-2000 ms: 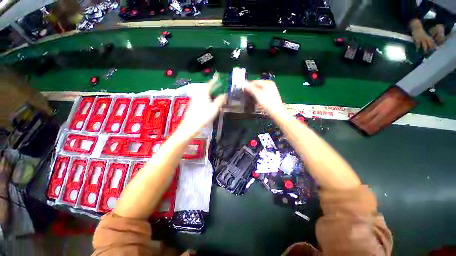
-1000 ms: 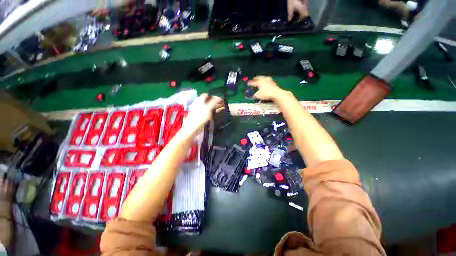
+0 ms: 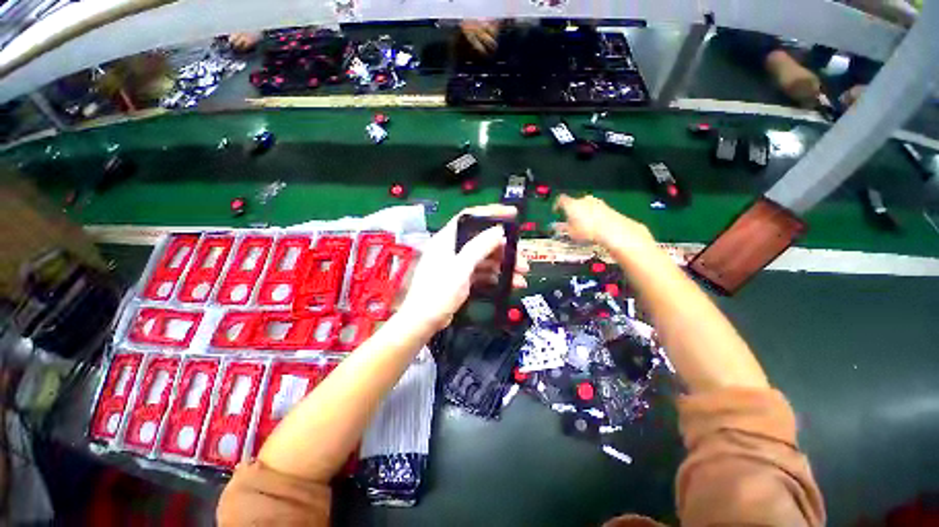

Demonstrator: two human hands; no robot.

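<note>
My left hand holds a black housing upright at the bench's far edge, above the loose parts. My right hand is at the near edge of the green belt, its fingers bent; whether it holds anything cannot be told. Red housings lie in rows in a clear tray at the left. More black housings lie beside the tray. A pile of small loose parts, white, black and red, lies to their right.
The green conveyor belt carries several part-assembled phones and red pieces. White edge tape runs between belt and bench. A reddish panel hangs on a grey post at the right. Other people's hands show beyond the belt beside black trays.
My left hand has moved right and now holds a black housing. My right hand has shifted slightly right and down from the belt. The phone earlier between both hands now lies on the belt.
</note>
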